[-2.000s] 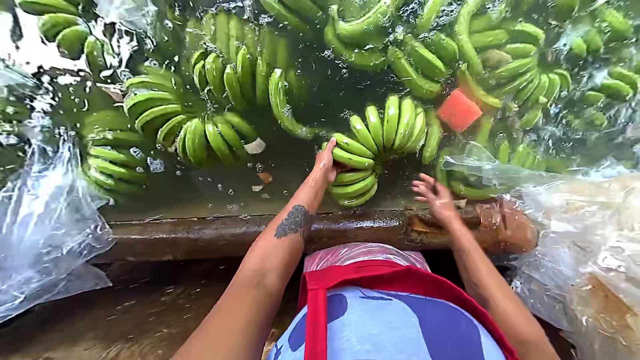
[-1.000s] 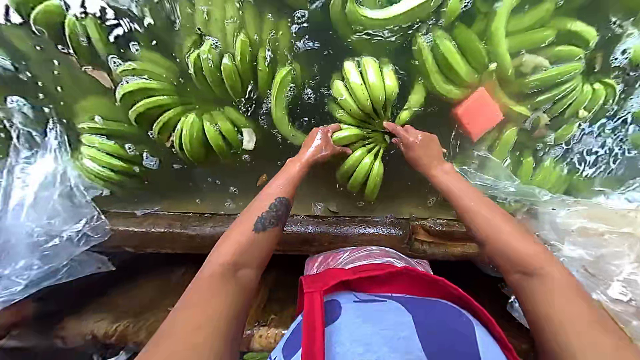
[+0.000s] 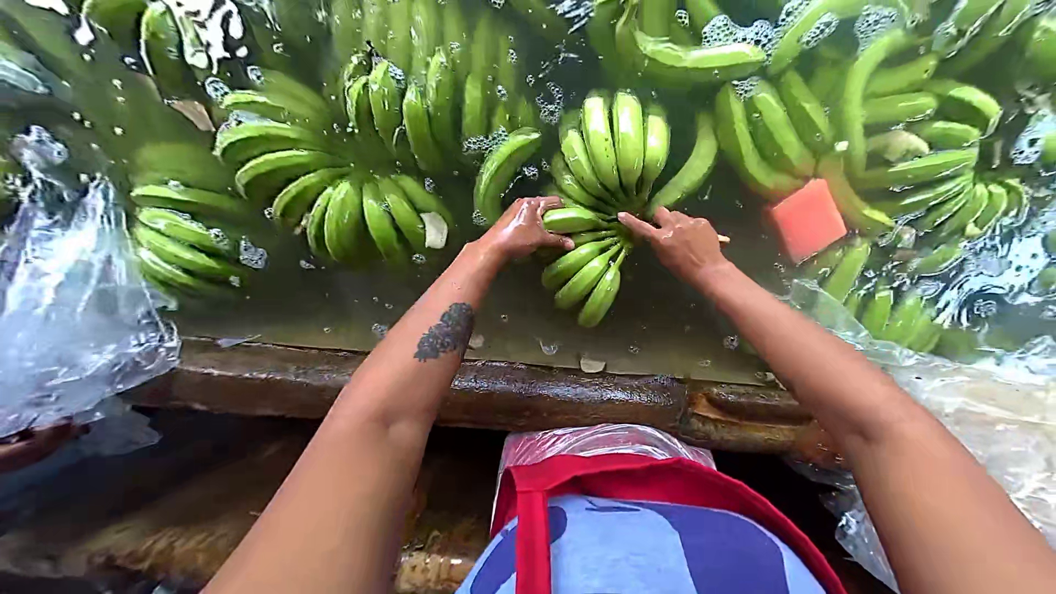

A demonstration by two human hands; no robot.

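A hand of green bananas point(image 3: 615, 148) lies in the water in front of me, its fingers fanned out above and below the crown. My left hand point(image 3: 528, 227) grips a banana on the left side of this bunch. On the right, my right hand point(image 3: 681, 239) touches the bunch near its crown with the index fingertip; a small pale tip sticks out beside this hand, and what it belongs to is hidden. A curved green banana point(image 3: 503, 169) floats just beyond my left hand. Right of my right hand floats a red-orange block point(image 3: 808, 219).
A wet brown bamboo or wooden rail point(image 3: 569, 394) borders the water on my side. More green banana bunches point(image 3: 355, 206) float left and right point(image 3: 949, 165). Clear plastic sheeting hangs over the edge at left point(image 3: 82, 313) and right point(image 3: 973, 412). Part of another person's hand point(image 3: 37, 445) shows at far left.
Two seconds ago my right hand was apart from the bunch; it then came to the crown and remains there. The bunch has turned between my hands.
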